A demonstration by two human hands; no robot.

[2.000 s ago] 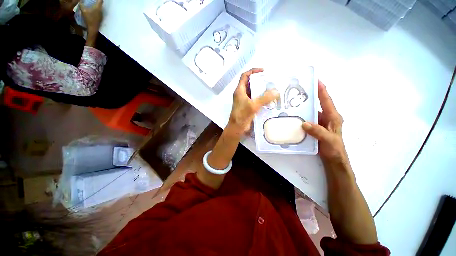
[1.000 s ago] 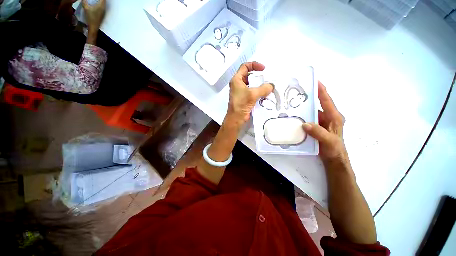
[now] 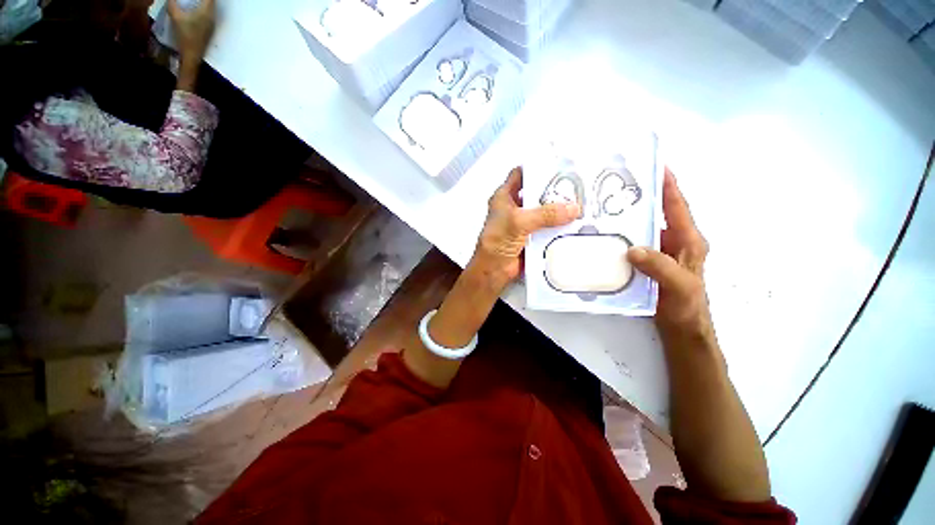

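A white blister tray [image 3: 540, 295] is held between my two hands over the table's near edge. A cream-white charging case [image 3: 587, 264] lies in its large lower cavity. Two looped earbuds sit in the upper cavities, the left one [image 3: 561, 192] and the right one [image 3: 617, 193]. My left hand [image 3: 510, 231] grips the tray's left side, its thumb reaching onto the tray at the left earbud. My right hand [image 3: 677, 261] grips the right side, its thumb at the case's right end. The fingers under the tray are hidden.
Filled tray stacks [image 3: 447, 108] stand at the upper left of the white table [image 3: 738, 338], more stacks [image 3: 784, 23] at the top right. A black object [image 3: 897, 461] lies at lower right. A co-worker's sleeve [image 3: 189, 138], orange stool [image 3: 246, 231], open carton [image 3: 354, 292] and bagged white blocks [image 3: 205, 374] are left.
My left fingers have moved from the tray's upper left corner down to its left side, with the thumb lower over the left earbud. The tray has shifted slightly right.
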